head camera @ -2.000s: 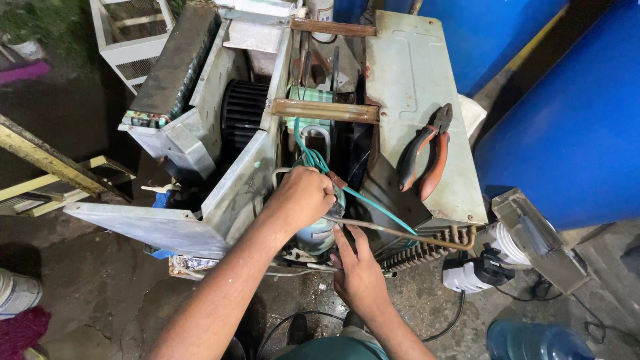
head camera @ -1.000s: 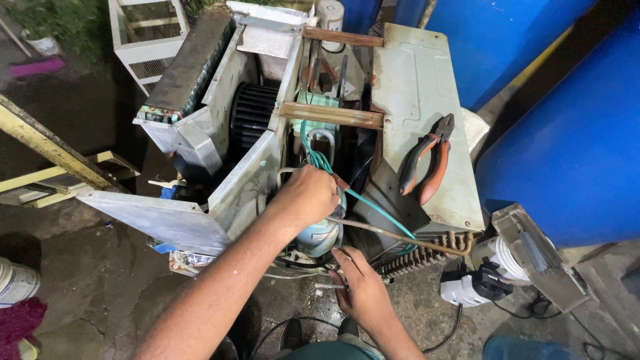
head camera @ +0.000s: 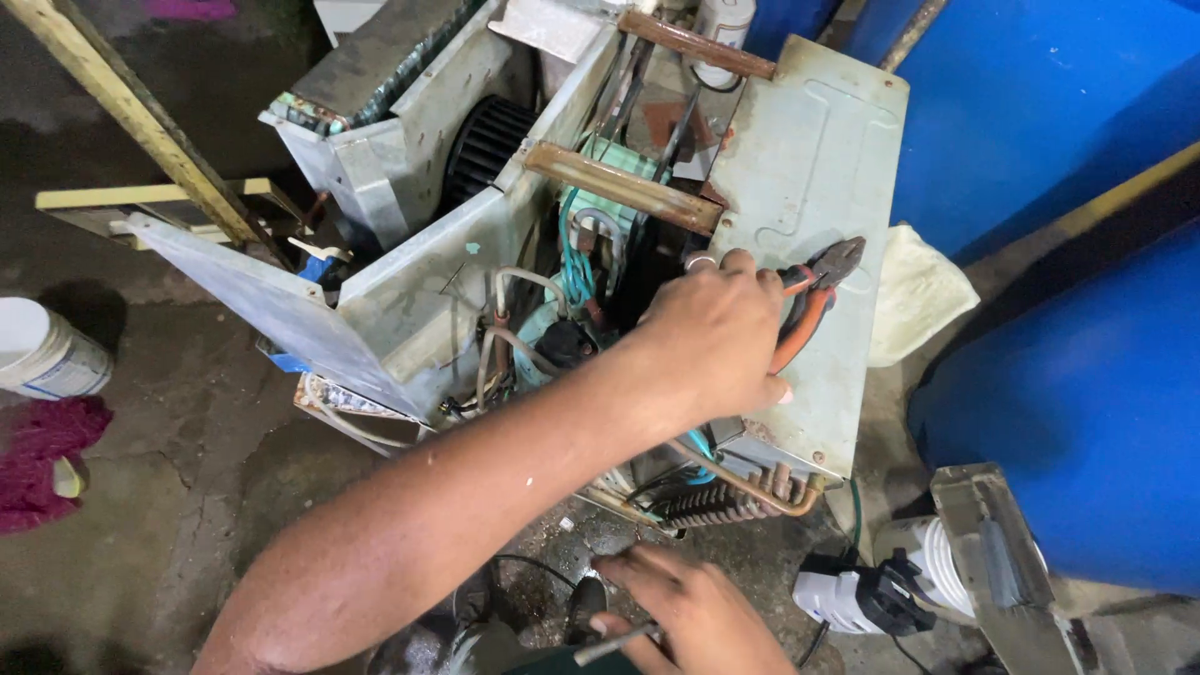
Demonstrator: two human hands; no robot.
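Note:
The long forearm from the lower left ends in my left hand [head camera: 717,328], which lies over orange-handled pliers [head camera: 802,328] on the flat metal panel [head camera: 811,159] of an opened window air conditioner. Its fingers are curled at one handle; whether they grip it cannot be told. Below the unit, my right hand [head camera: 689,605] holds a thin grey rod or tube [head camera: 616,645] between thumb and fingers. Between the hands, a bent copper tube [head camera: 750,489] runs beside the condenser fins [head camera: 717,506]. Left of my left hand are the compressor [head camera: 536,342] and looped green wires [head camera: 577,272].
Large blue barrels [head camera: 1078,403] stand at the right. A white power tool [head camera: 844,595] and a metal piece [head camera: 998,562] lie at the lower right. A loose metal sheet [head camera: 272,300] juts out left, near a white bucket [head camera: 56,352].
My left hand has moved right, from the tubing over the compressor to the pliers. My right hand has drawn back from the unit's lower edge, holding the thin rod. The view has shifted closer.

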